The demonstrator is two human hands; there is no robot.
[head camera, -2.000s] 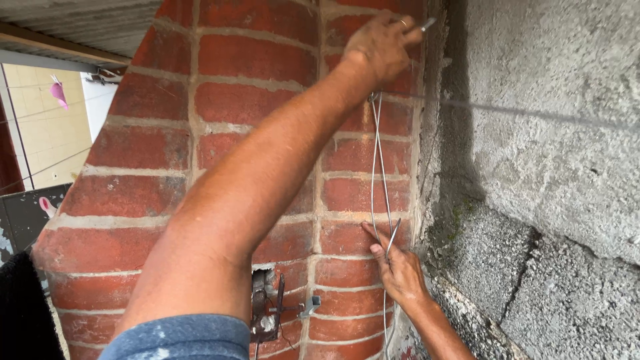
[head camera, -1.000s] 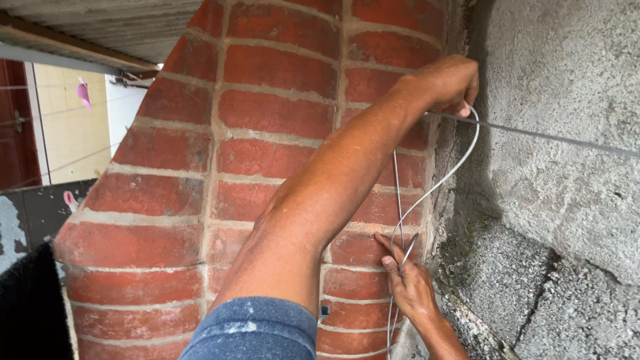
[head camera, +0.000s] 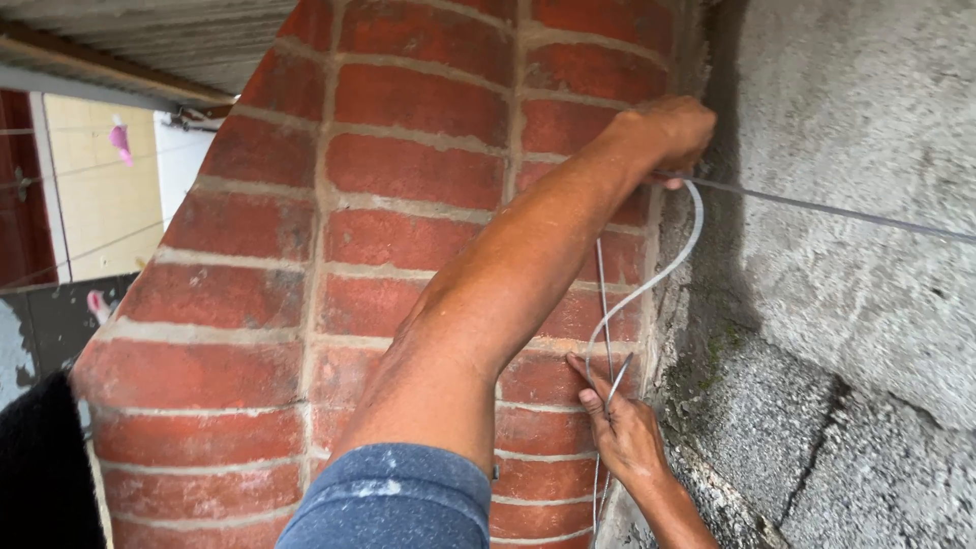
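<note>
My left hand [head camera: 675, 141] is at the upper right of the brick wall [head camera: 415, 171], its fingers closed on a grey-white cable [head camera: 690, 244]. From there the cable bends down in a curve to my right hand [head camera: 629, 438]. That hand lies lower, against the bricks, with thin wire [head camera: 601, 293] between thumb and fingers. A short wire end [head camera: 623, 374] sticks up just above its grip, and strands run down below it. My left forearm crosses in front of the wall and hides part of the wire.
A dark line [head camera: 831, 210] stretches from near my left hand across the rough cement wall [head camera: 862, 114]. Cracked grey blocks [head camera: 762, 404] stand at lower right. A corrugated roof [head camera: 175, 42] is overhead at left, with thin lines and a pink item [head camera: 120, 143] beyond.
My left hand has moved down and right from high on the bricks, and the cable now forms a wide curve. My right hand stays low on the wire. The wall box seen earlier is hidden.
</note>
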